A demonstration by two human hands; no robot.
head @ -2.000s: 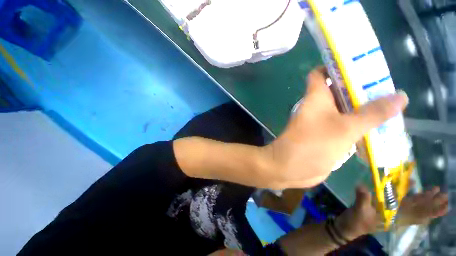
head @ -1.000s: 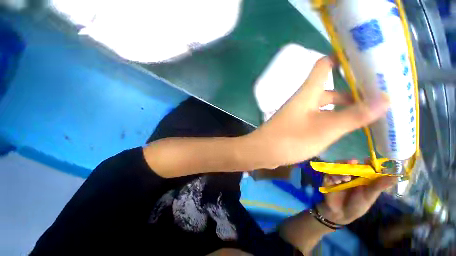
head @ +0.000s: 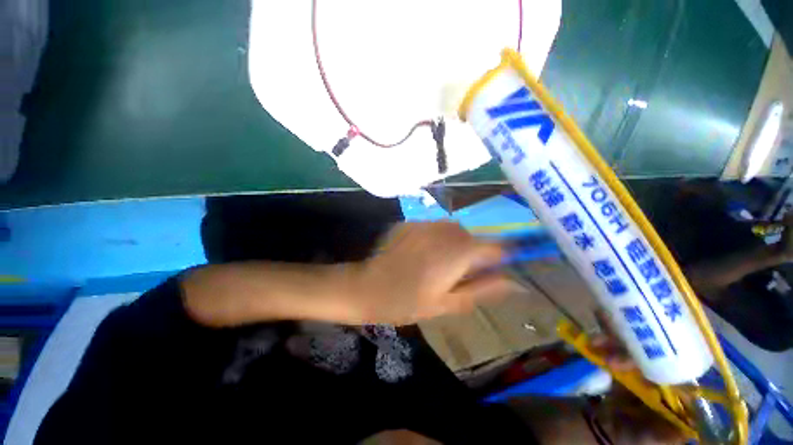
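A yellow-framed caulking gun holds a white sealant cartridge with blue lettering. Its front end overlaps the lower right of a white housing on the green bench; contact cannot be told. A dark red wire curves inside the housing, with dark ends at its near edge. My right hand, partly hidden, is shut on the gun's handle at the lower right. My left hand is blurred, off the gun, below the housing; a dark blue strip shows at its fingertips, and whether it holds this is unclear.
The green bench ends in a thin pale edge on my side. A greyish-white object is cut off at the upper left. Brown cardboard lies below the bench. Another person's arm is at the right. Blue bars are at the lower right.
The view has turned and shifted, with the bench edge now nearly level. The gun now tilts with its front over the housing. My left hand has moved away from the cartridge; my right stays on the handle.
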